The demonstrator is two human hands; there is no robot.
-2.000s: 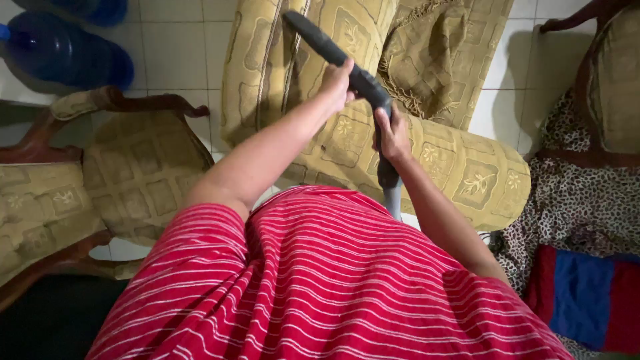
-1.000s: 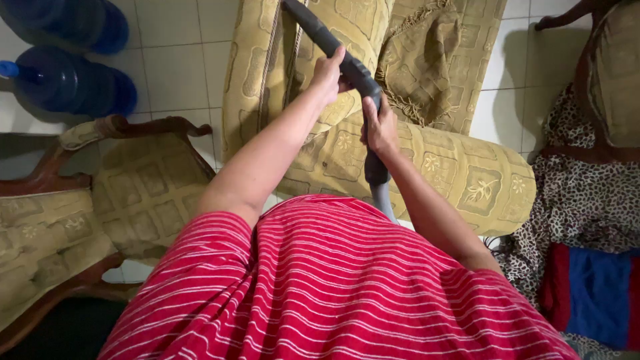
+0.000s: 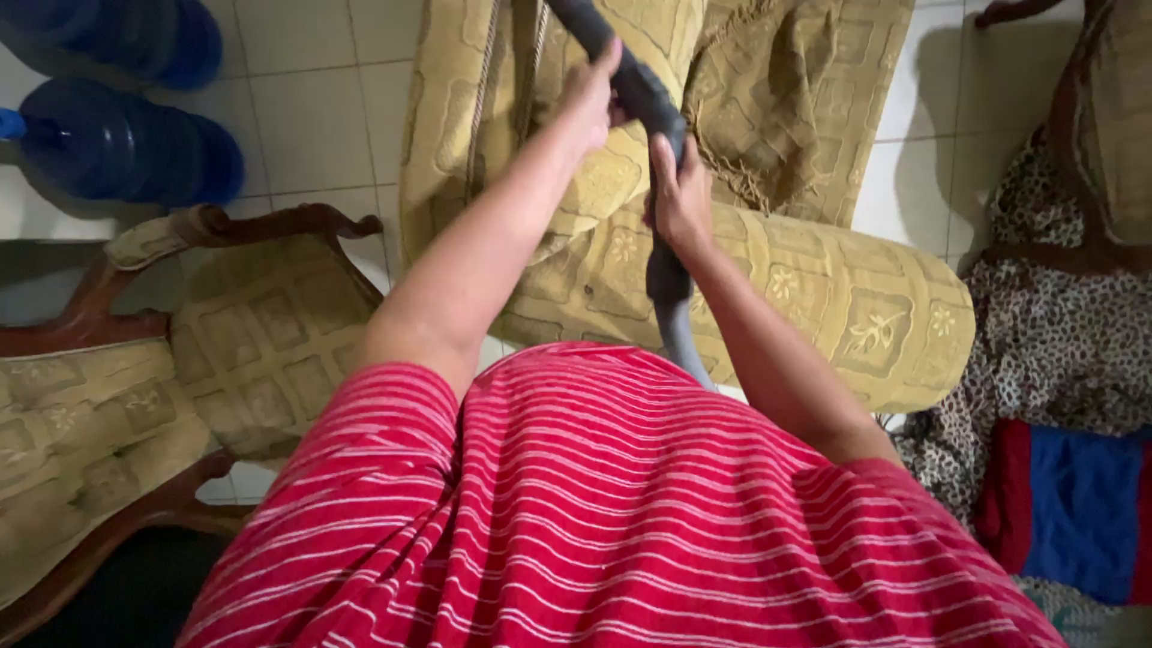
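Observation:
A black vacuum cleaner wand [image 3: 589,27] runs from the top middle edge down to a bent handle [image 3: 668,261], where a grey hose [image 3: 681,337] joins and passes behind my red striped shirt. My left hand [image 3: 594,99] is wrapped around the wand just above the bend. Below the bend, my right hand [image 3: 681,193] grips the handle. Both hands are over a gold patterned sofa, whose rolled armrest [image 3: 810,292] lies beneath the handle. A crumpled fringed cloth [image 3: 765,99] rests on the sofa to the right of the wand. The wand's far end is out of view.
Wooden-framed armchair [image 3: 261,333] stands at the left, below blue water bottles [image 3: 135,144]. At the right are another carved chair frame [image 3: 1071,108], a leopard-print cloth [image 3: 1035,333] and a blue and red cloth [image 3: 1080,513]. White floor tiles [image 3: 310,126] show between the furniture.
Both hands keep their hold on the vacuum cleaner. The wand has shifted up in view, and its far end, visible two seconds ago, is now cut off by the top edge.

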